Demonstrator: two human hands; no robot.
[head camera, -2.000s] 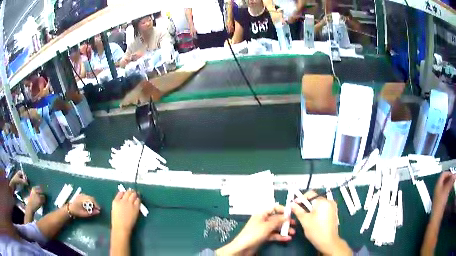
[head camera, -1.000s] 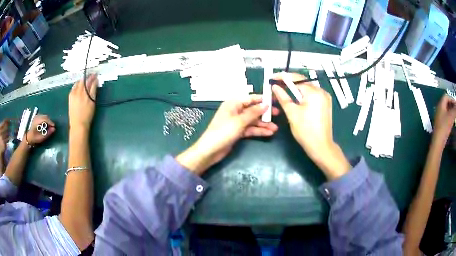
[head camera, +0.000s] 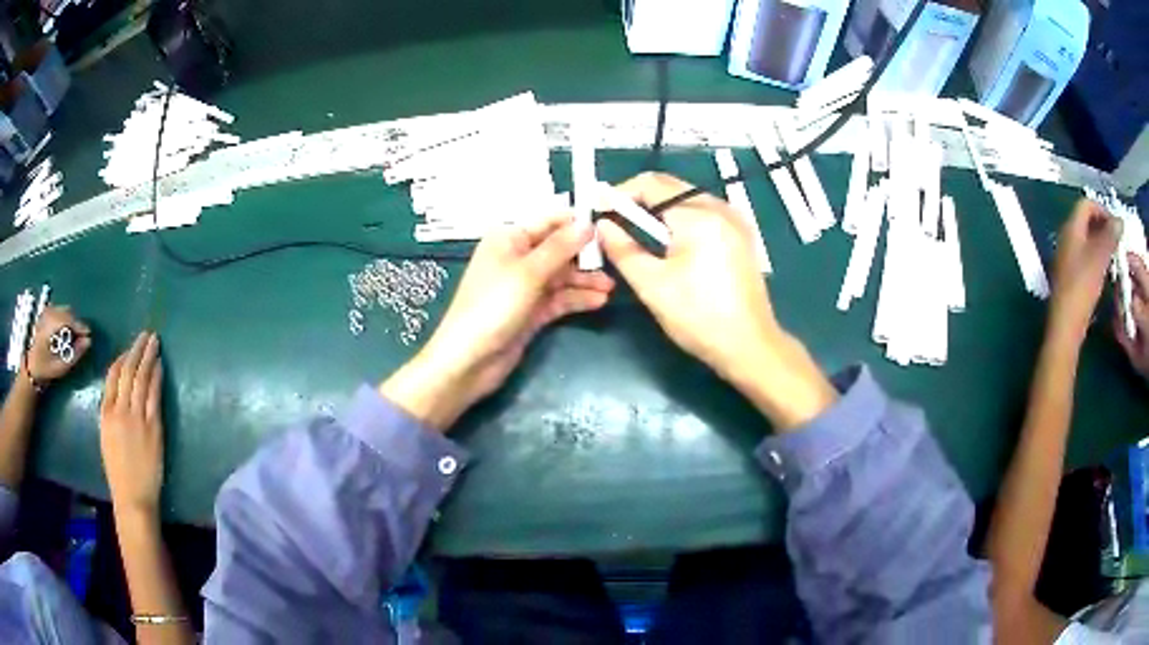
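Observation:
My left hand (head camera: 517, 290) holds an upright white strip (head camera: 583, 164) between thumb and fingers, in front of me. My right hand (head camera: 699, 277) meets it and holds a second white strip (head camera: 636, 217), tilted across the palm side; its fingertips touch the first strip. Whether a small fitting is between the fingertips cannot be seen. A loose pile of small silvery fittings (head camera: 397, 292) lies left of my left hand. A block of stacked white strips (head camera: 479, 176) lies behind my left hand.
Loose white strips (head camera: 917, 252) fan out at the right. A black cord (head camera: 302, 246) curves across the green table (head camera: 567, 466). Cartons (head camera: 788, 44) stand beyond the pale edge strip (head camera: 271, 158). Another person's hand (head camera: 132, 397) rests at the left; another person's hands (head camera: 1086, 246) work at the right.
The view has tilted down and shifted right. Both my hands stay together on the strips. The neighbour's hand at the left has left the strips and moved nearer the table's front.

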